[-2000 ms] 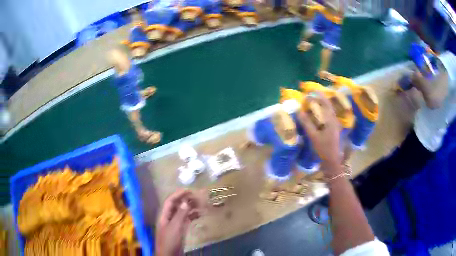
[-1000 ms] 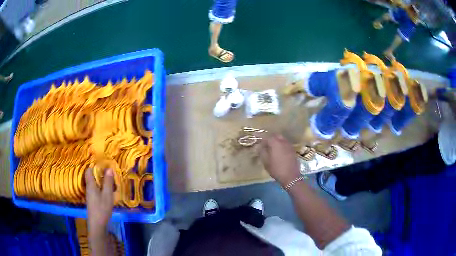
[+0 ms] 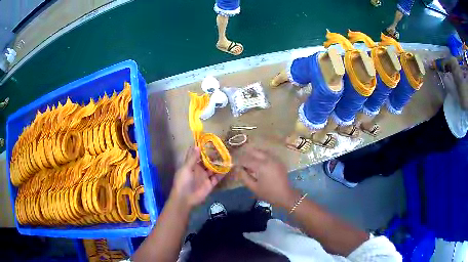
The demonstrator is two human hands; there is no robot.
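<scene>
My left hand [image 3: 195, 178] holds an orange sash part [image 3: 214, 153] by its oval ring, above the front of the bench; its wavy tail points away from me. My right hand [image 3: 261, 173] is just right of the ring, blurred, with its fingers bent; whether it holds anything small is unclear. A pale loop [image 3: 237, 139] and a thin stick [image 3: 244, 128] lie on the bench beyond my hands. Several figure lower bodies [image 3: 319, 97] in blue shorts stand at the right. The leftmost has a bare waist plug; the others wear orange sashes [image 3: 359, 73].
A blue bin [image 3: 142, 148] of sashes sits at the left. White round objects [image 3: 211, 97] and a clear packet [image 3: 247, 98] lie at the bench's middle. The green conveyor [image 3: 154, 41] runs behind, carrying figure legs [image 3: 222, 30]. Another person's hand [image 3: 452, 71] is at the far right.
My left hand has come out of the bin with a sash and moved right over the bench. My right hand has moved slightly left and nearer me, beside the ring.
</scene>
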